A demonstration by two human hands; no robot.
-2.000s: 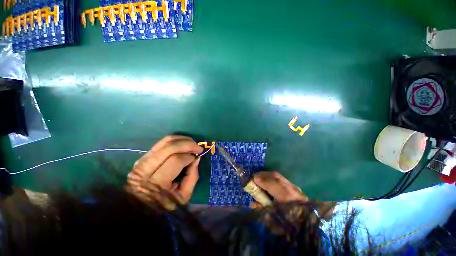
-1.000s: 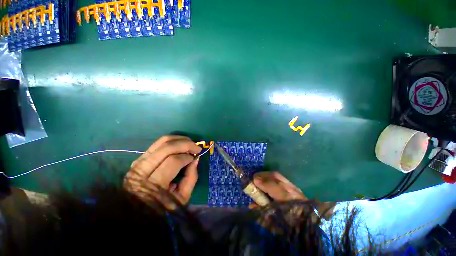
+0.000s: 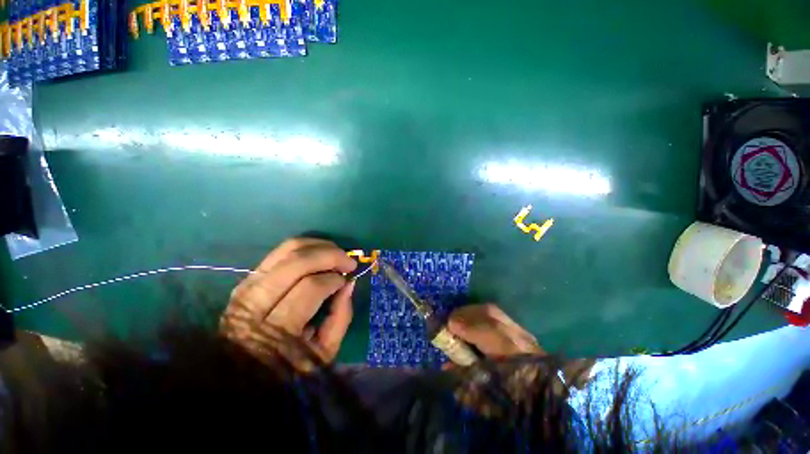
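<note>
A blue PCB panel (image 3: 417, 306) lies flat on the green mat in front of me. A yellow-orange part (image 3: 363, 257) sits at its top left corner and sticks out past the left edge. My left hand (image 3: 297, 297) is left of the panel, its fingertips at this part, pinching solder wire (image 3: 191, 268) that trails left across the mat. My right hand (image 3: 488, 332) holds the soldering iron (image 3: 426, 312) over the panel, with its tip at the part's right end. Hair hides the lower part of both hands. A loose yellow-orange part (image 3: 534, 223) lies on the mat to the upper right.
Panels with orange rows (image 3: 235, 35) lie at the upper left, beside a stack of similar panels (image 3: 53, 44). A clear plastic bag (image 3: 49, 217) and black block (image 3: 16, 186) are at the left edge. A white cup (image 3: 715, 264), black fan (image 3: 724, 191) and black cables (image 3: 710, 332) are at right.
The view has shifted slightly, so the upper left panels sit a little further left and up. Both hands keep almost the same pose, with the iron tip still at the part.
</note>
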